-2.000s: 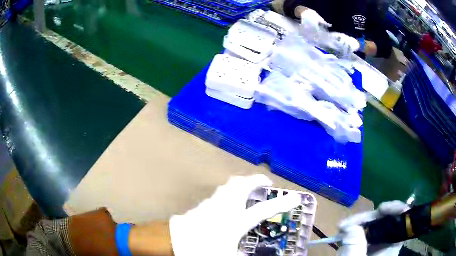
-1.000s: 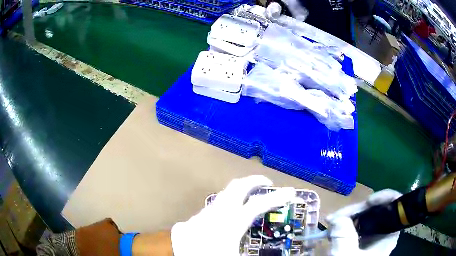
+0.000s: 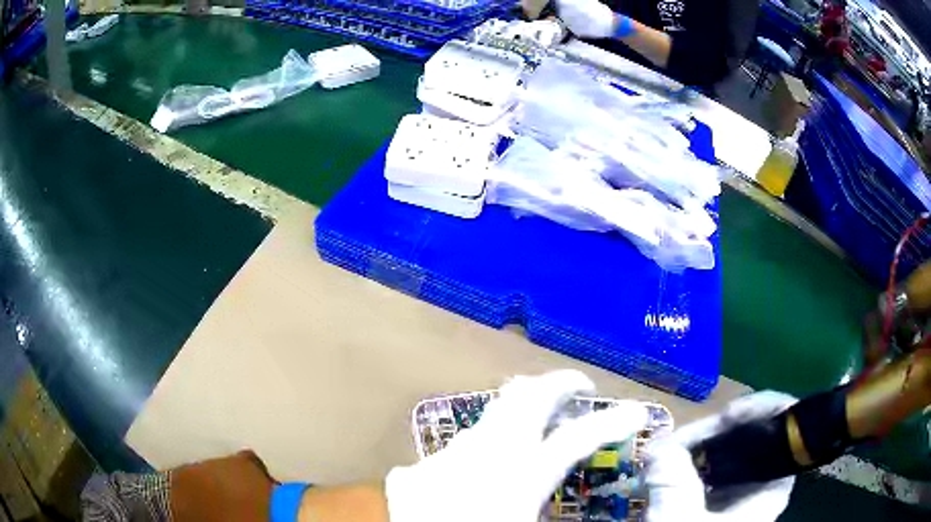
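The open white socket housing (image 3: 437,425) lies at the bottom centre with its inside facing up. A green circuit board (image 3: 602,477) with yellow, blue and black parts shows in it. My left hand (image 3: 510,449), in a white glove, lies across the housing and holds it, hiding its middle. My right hand (image 3: 715,459), also gloved, is closed at the housing's right side. A thin pale tool (image 3: 615,485) reaches from it over the board; its tip is blurred. The housing's lower edge is cut off by the frame.
A tan cardboard mat (image 3: 296,347) lies under the work. Beyond it, a blue sheet stack (image 3: 572,275) bears closed socket units (image 3: 441,158) and bagged cords (image 3: 613,194). Another bagged unit (image 3: 345,65) lies on the green conveyor. A person's gloved hand (image 3: 587,16) is at the back.
My left hand and the housing have moved right. My right hand has come in against the housing, its tool over the board. A bagged unit now shows on the conveyor at the back left.
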